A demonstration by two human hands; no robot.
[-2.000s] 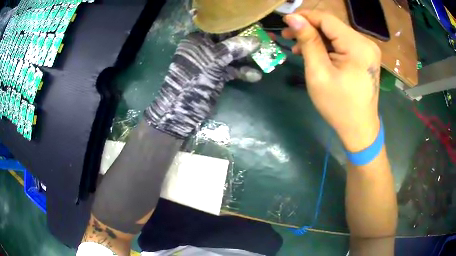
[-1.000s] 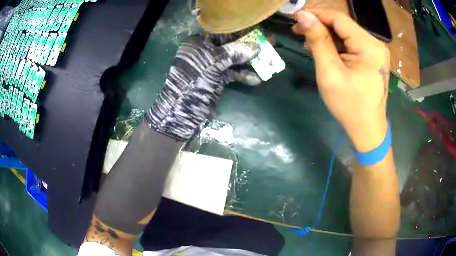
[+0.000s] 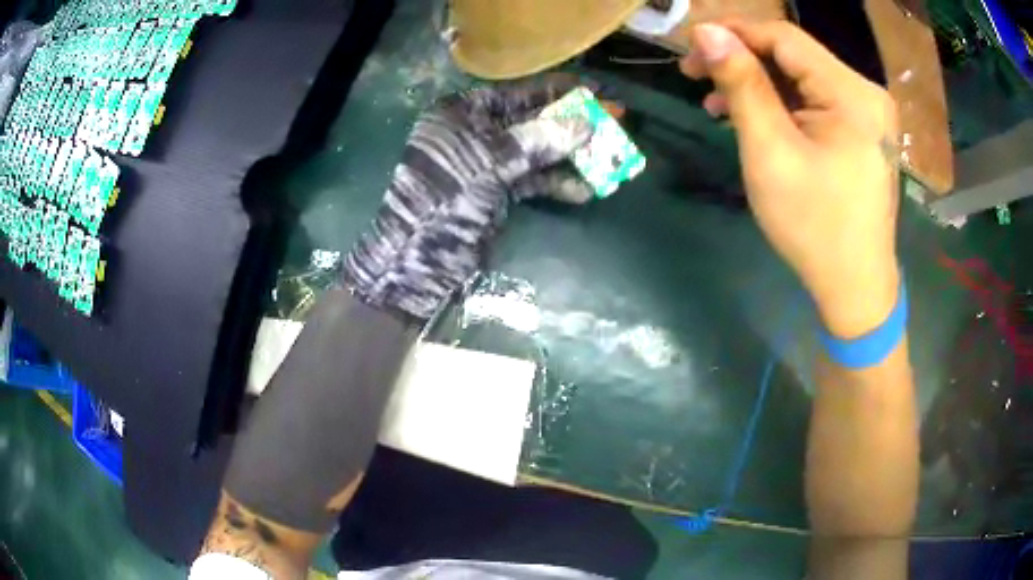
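Observation:
My left hand (image 3: 498, 147), in a black-and-white mottled knit glove, is shut on a small green-and-white circuit board (image 3: 603, 147). The board sticks out to the right of the gloved fingertips, just below the amber-brown fume hood (image 3: 532, 34). My bare right hand (image 3: 799, 142), with a blue wrist strap (image 3: 868, 331), is raised to the right of the board, apart from it. Its thumb and index finger are pinched together near the whitish piece (image 3: 659, 16) at the hood's edge. What they pinch is too small to tell.
A black foam sheet (image 3: 187, 221) at left carries rows of green boards (image 3: 85, 142). A white pad (image 3: 464, 410) lies by my left forearm. A wooden shelf (image 3: 920, 108) and a grey metal bar (image 3: 985, 181) are at right. A blue cord (image 3: 753, 436) runs to the bench edge.
The circuit board and my left fingers have lowered slightly away from the hood, and the board has turned. My right hand has shifted a little right and down.

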